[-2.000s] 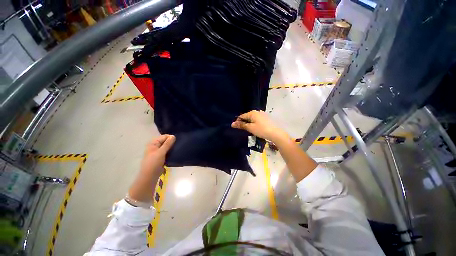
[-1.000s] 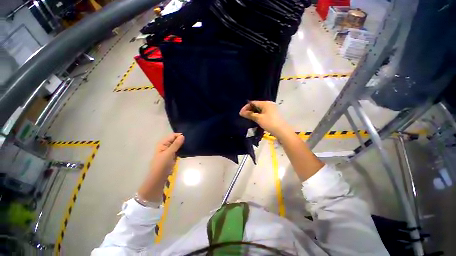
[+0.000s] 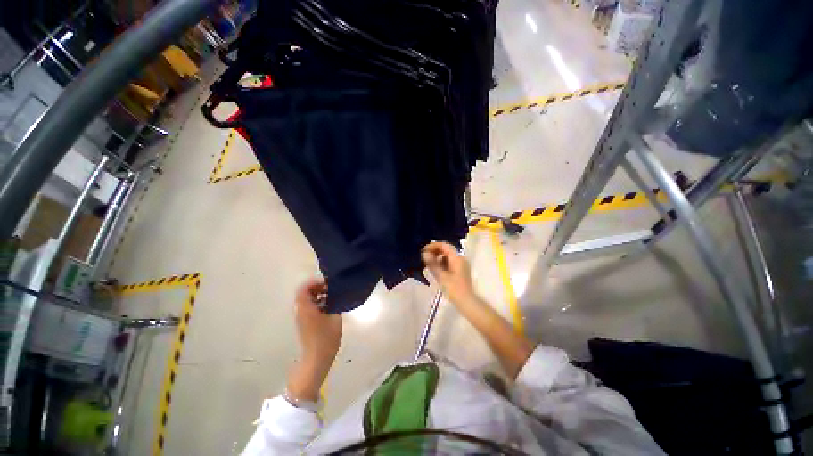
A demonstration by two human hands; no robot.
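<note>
A dark navy garment (image 3: 334, 169) hangs in front of me, one of several packed dark garments on black hangers (image 3: 392, 49). My left hand (image 3: 318, 325) pinches the garment's lower left corner, and the cloth there is bunched and pulled towards me. My right hand (image 3: 448, 267) is at the lower right edge of the hanging cloth, fingers curled. Its fingertips are blurred, so I cannot tell whether it grips the cloth or a small tool. The lower edge between the hands is uneven and folded.
A thick grey rail (image 3: 98, 85) crosses the upper left. A grey metal rack (image 3: 615, 134) stands at the right with plastic-covered dark clothes (image 3: 758, 71). Dark cloth (image 3: 686, 383) lies low at the right. Yellow-black tape (image 3: 183, 356) marks the floor. Shelving stands at the left.
Both hands have moved lower and closer together. The garment's lower edge, spread flat between them before, is now bunched and slanted. The view has shifted.
</note>
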